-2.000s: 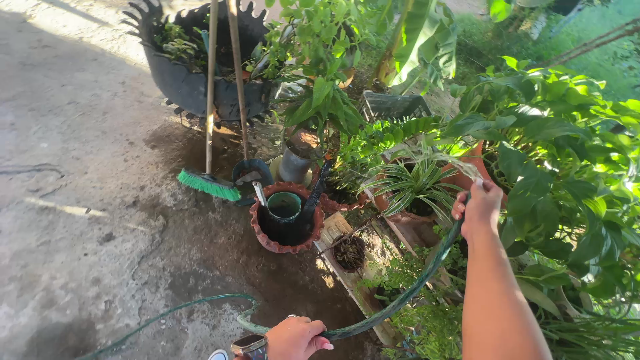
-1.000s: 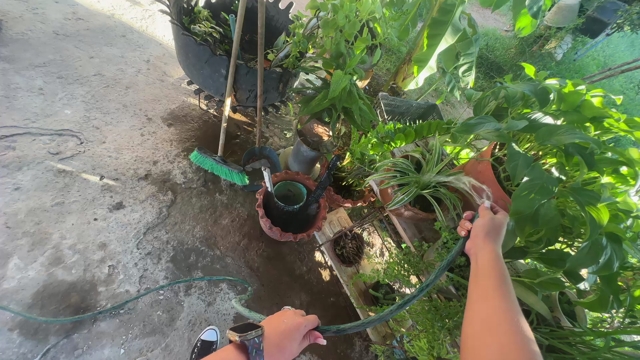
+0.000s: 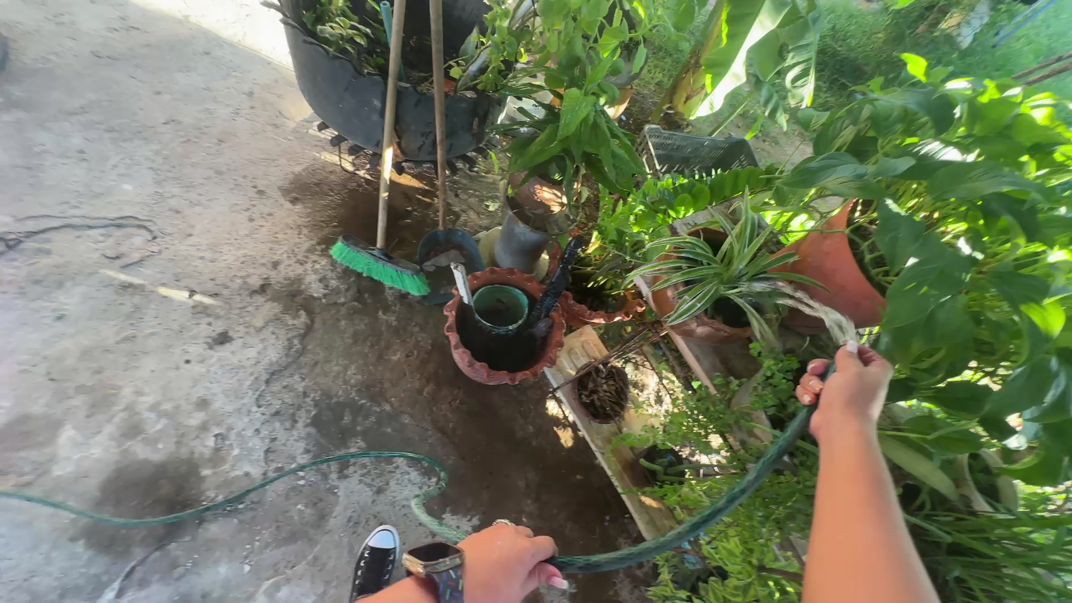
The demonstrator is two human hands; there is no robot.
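My right hand (image 3: 846, 387) grips a green garden hose (image 3: 712, 515) near its end, with the thumb at the outlet. A stream of water (image 3: 808, 308) runs from there to the left, onto a spider plant (image 3: 720, 264) in a terracotta pot. At the bottom centre my left hand (image 3: 507, 561), with a watch (image 3: 435, 559) on the wrist, is closed around the same hose farther back. From there the hose curves away over the concrete to the left edge. The hose's very tip is hidden by my right fingers.
Left of the plants, a green-bristled broom (image 3: 381, 265) and a long-handled dustpan (image 3: 448, 251) lean on a big black planter (image 3: 360, 100). A scalloped terracotta pot (image 3: 481, 371) holds a green container (image 3: 500, 308). A small pot (image 3: 603, 392) sits on a wooden plank (image 3: 599, 435). Leafy plants fill the right side.
The hose on the ground at left lies farther up in view than two seconds ago. Both hands keep their hold on the hose, and water still runs toward the spider plant.
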